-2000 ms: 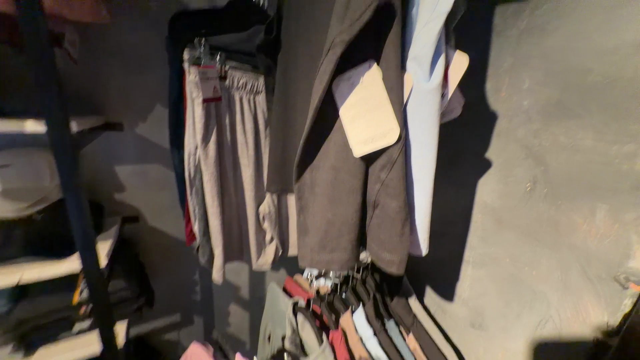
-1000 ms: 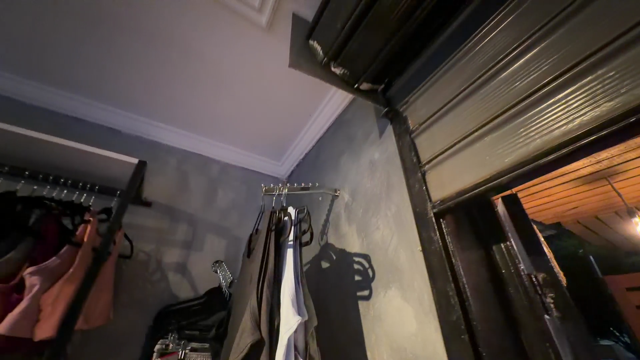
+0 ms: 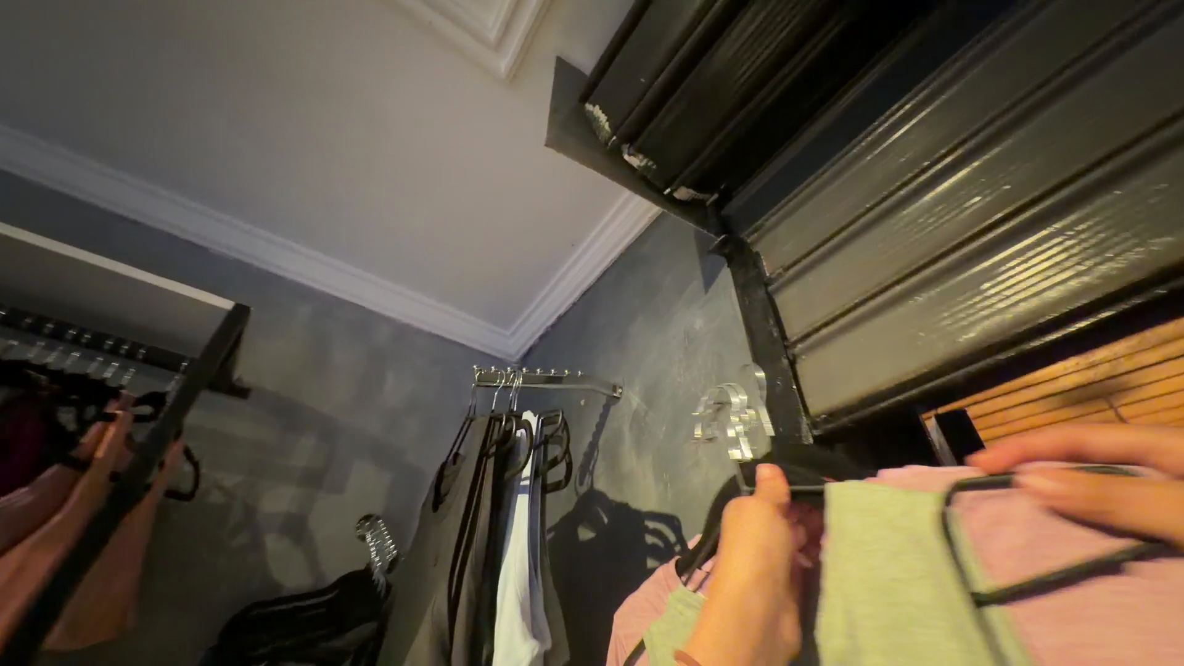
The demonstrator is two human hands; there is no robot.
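At the lower right, my left hand (image 3: 754,573) is closed around the black hangers (image 3: 786,472) of a bunch of garments, just below their clustered metal hooks (image 3: 735,416). My right hand (image 3: 1091,472) grips a black hanger (image 3: 962,518) at the right edge, its fingers over the top bar. Between and below the hands hang a pale green garment (image 3: 865,564) and a pink garment (image 3: 1064,555). More pink and green cloth shows left of my left hand. The lower parts of the garments are out of frame.
A wall-mounted rail (image 3: 546,379) in the corner bears dark and light blue garments (image 3: 523,564) on black hangers. Black hangers (image 3: 296,610) cluster lower left of it. A black-framed rack (image 3: 185,398) with pink clothes stands at left. A dark roller shutter (image 3: 971,240) spans the upper right.
Both hands and the bunch of pink and green garments on hangers have come into view at the lower right. Earlier, the view rose from the hanging clothes to the ceiling.
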